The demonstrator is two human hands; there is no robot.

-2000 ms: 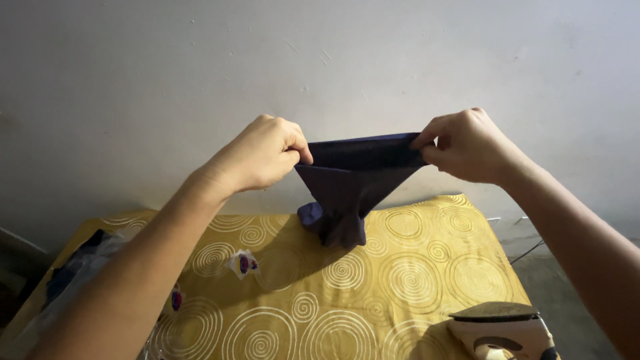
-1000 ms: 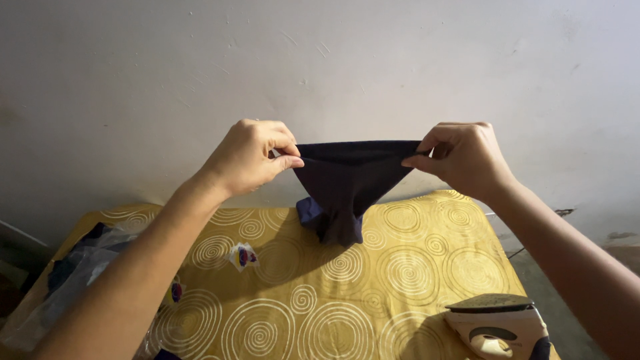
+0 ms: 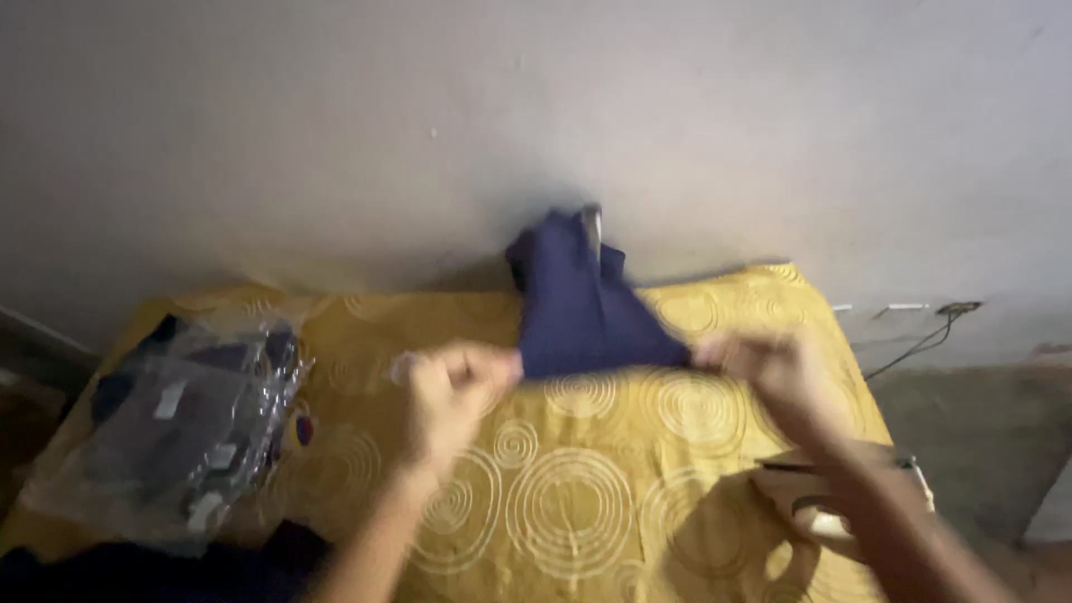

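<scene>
A dark blue cloth garment (image 3: pixel 578 310) is stretched between my two hands, its near edge pulled straight and its far part flung up toward the wall. My left hand (image 3: pixel 456 389) pinches the near left corner. At the near right corner, my right hand (image 3: pixel 758 368) grips the fabric, blurred by motion. Below the garment lies a yellow tablecloth with swirl patterns (image 3: pixel 569 511). What kind of garment it is cannot be told.
Clear plastic bags (image 3: pixel 193 427) with dark items lie at the left. Dark cloth (image 3: pixel 167 574) is at the near left. A clothes iron (image 3: pixel 821 502) stands at the right, partly behind my right forearm. A wall (image 3: pixel 502 126) rises behind; a cable (image 3: pixel 925 339) hangs from it.
Both hands have come down toward the table. The garment hung down from them before; now its loose part is swung up and away toward the wall.
</scene>
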